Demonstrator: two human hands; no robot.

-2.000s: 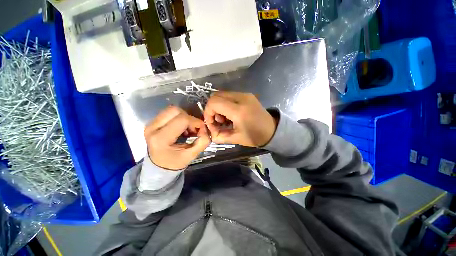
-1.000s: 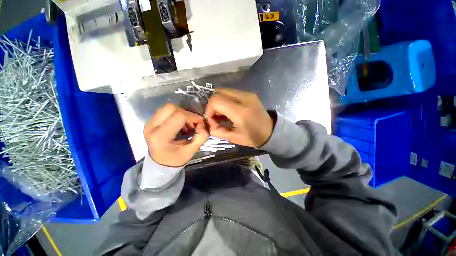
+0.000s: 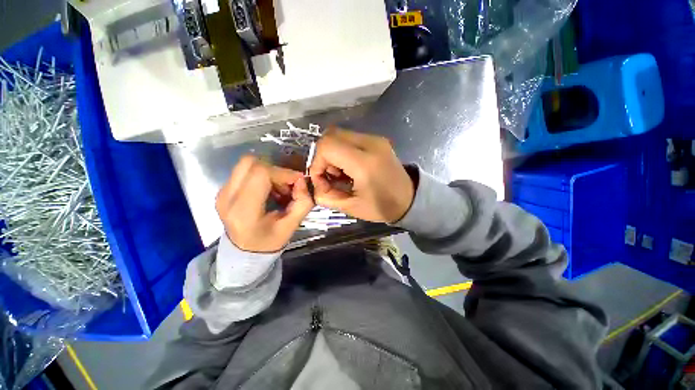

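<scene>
My left hand (image 3: 263, 204) and my right hand (image 3: 362, 177) meet fingertip to fingertip above the metal tray (image 3: 438, 114). A short white strip (image 3: 310, 158) stands up between the fingertips, pinched by both hands; its lower end is hidden by the fingers. White pieces with small square ends (image 3: 291, 135) lie loosely on the tray beyond the hands, near the machine. Several plain white strips (image 3: 328, 219) lie in a loose row on the near side, partly under the hands.
The off-white machine (image 3: 328, 53) stands behind the tray, with its dark working head (image 3: 232, 46). A blue bin (image 3: 114, 183) with many long white pieces is at left. Clear plastic (image 3: 522, 53), a light blue stool (image 3: 602, 99) and a darker blue bin (image 3: 602, 213) are at right.
The white strip between the fingertips shows more clearly than one second ago. The hands stay together in nearly the same place. The view has shifted slightly.
</scene>
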